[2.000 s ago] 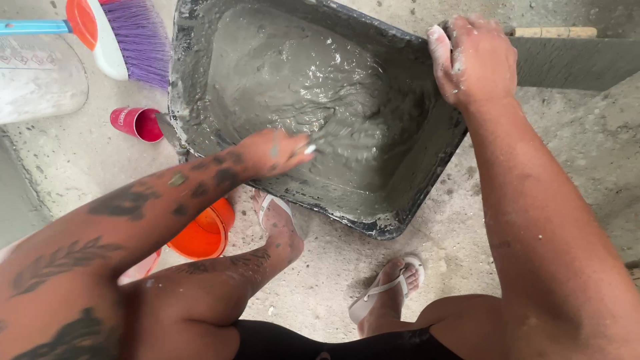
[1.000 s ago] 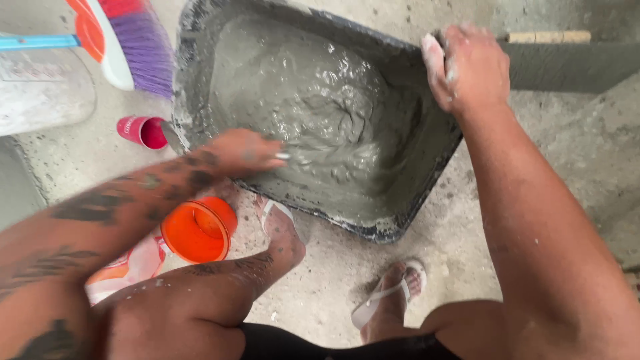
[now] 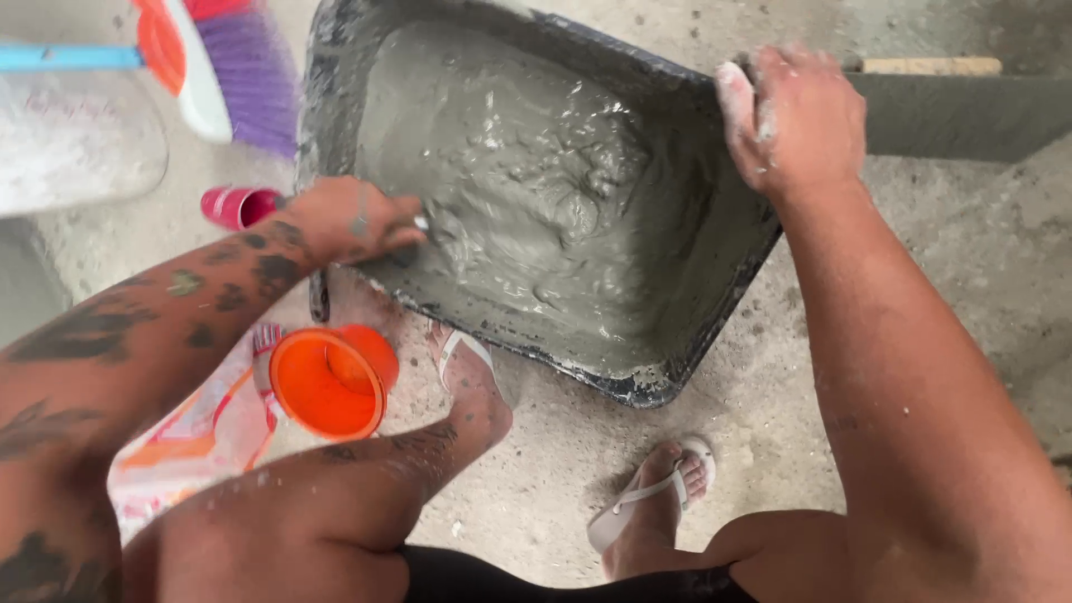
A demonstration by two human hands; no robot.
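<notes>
A black plastic mixing tub [image 3: 724, 310] holds wet grey mortar or cement mix [image 3: 536, 209], its surface swirled and glossy. My left hand [image 3: 360, 222] is at the tub's left side, over the near rim, with curled fingers down at the mix. Something dark shows under those fingers, but whether they hold a tool is hidden. At the tub's upper right corner, my right hand [image 3: 796, 117] grips the rim, its thumb smeared with pale residue. A dark handle end [image 3: 319, 297] sticks out below my left wrist, outside the tub.
An orange bucket [image 3: 331, 385] lies near my foot beside a printed plastic bag [image 3: 201, 444]. Left of the tub are a pink cup [image 3: 239, 208], a broom head with purple bristles [image 3: 251, 79] and a whitish container [image 3: 75, 138]. A wooden-handled flat tool [image 3: 963, 113] lies at the right.
My left hand has moved left, from over the mix to the tub's left side. My right hand stays on the rim. The ridges in the mix have changed shape.
</notes>
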